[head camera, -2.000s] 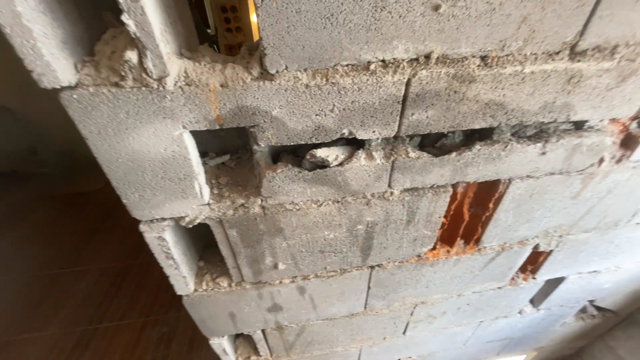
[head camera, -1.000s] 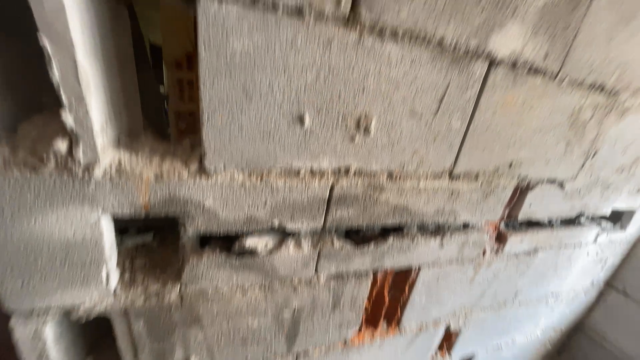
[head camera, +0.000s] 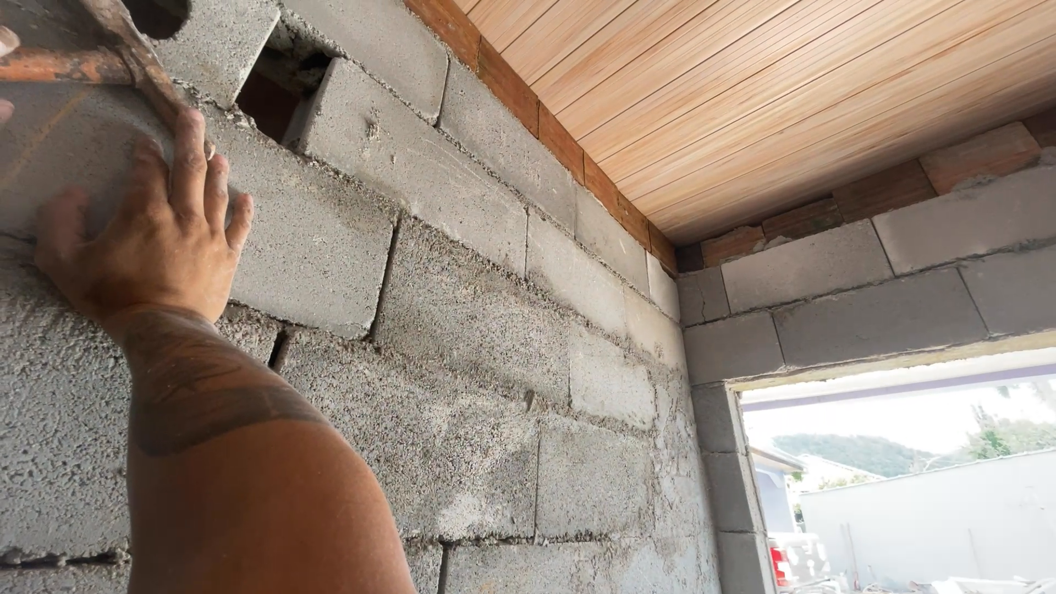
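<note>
My right hand (head camera: 165, 239) lies with its fingers spread against a grey concrete block (head camera: 297, 231) in the upper left of the head view. Its index fingertip is at the lower end of a hammer-like tool's long, worn metal head (head camera: 148, 70). The orange, scuffed handle (head camera: 66, 66) runs to the left edge, where a few fingertips of my left hand (head camera: 5, 74) show around it; the rest of that hand is cut off. Just right of the tool, a dark square opening (head camera: 276, 91) sits between blocks. A rounded hole (head camera: 157, 10) is in the block above.
The block wall (head camera: 470, 305) has rough mortar joints and runs to a corner on the right. Reddish bricks (head camera: 507, 87) line its top under a wood-look ceiling (head camera: 726, 91). A large window opening (head camera: 891, 462) is at the lower right.
The view has swung up to the upper wall and ceiling. My right hand and arm, my left fingertips and the orange-handled tool have come into view; neither earlier frame shows them.
</note>
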